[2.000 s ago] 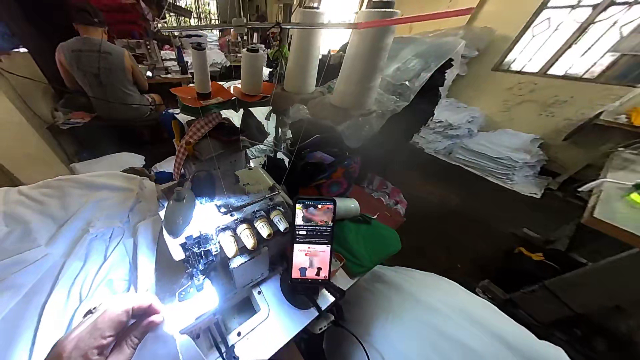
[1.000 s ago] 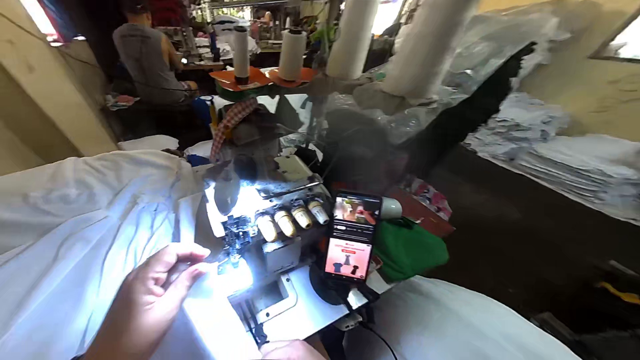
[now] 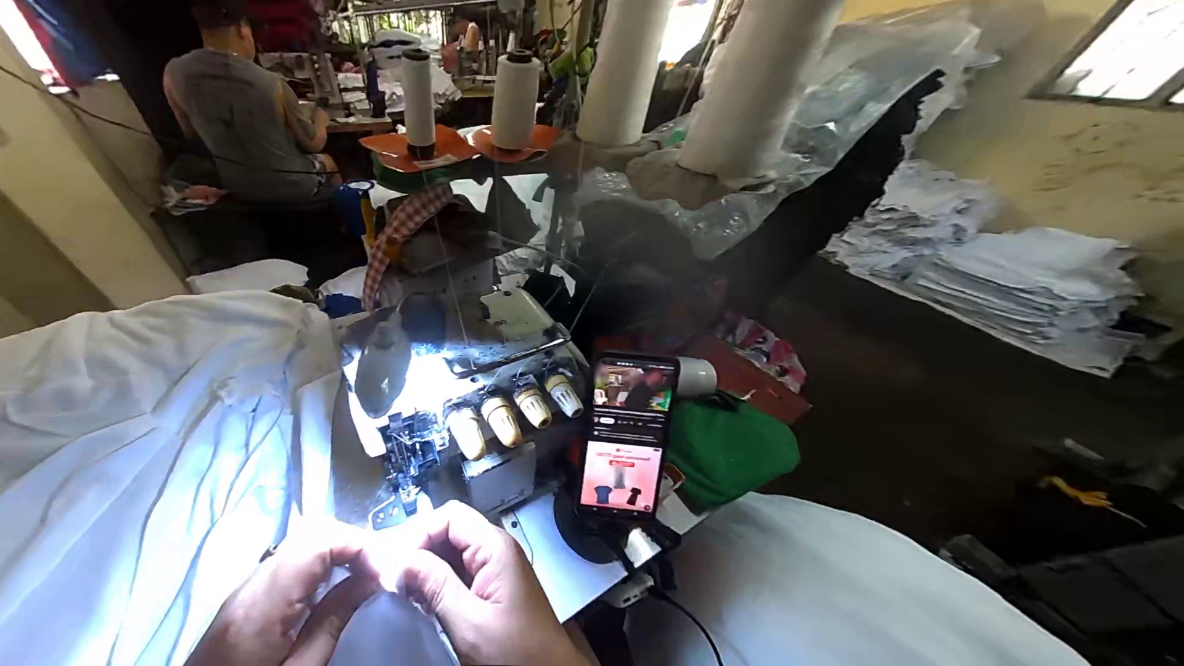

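Observation:
Both my hands meet just in front of the needle area of an overlock sewing machine (image 3: 499,472), under its bright lamp. My left hand (image 3: 287,592) pinches the edge of white fabric (image 3: 388,629) between thumb and fingers. My right hand (image 3: 490,583) pinches the same white fabric close beside it, the fingertips of both hands nearly touching. Glare washes out the exact edge they hold. More white fabric (image 3: 157,407) lies heaped at the left. Several cream tension dials (image 3: 502,421) line the machine's front. A smartphone (image 3: 627,435) stands upright on a holder right of the machine.
Large white thread cones (image 3: 758,88) and smaller spools (image 3: 514,97) stand behind the machine. Green cloth (image 3: 735,449) lies right of the phone, white cloth (image 3: 832,583) at lower right. Stacked white fabric (image 3: 1027,277) rests by the wall. A person (image 3: 245,106) sits at back left.
My right hand has come up from the bottom edge to meet my left hand at the white fabric. My left hand is now lower, in front of the machine. The view has shifted.

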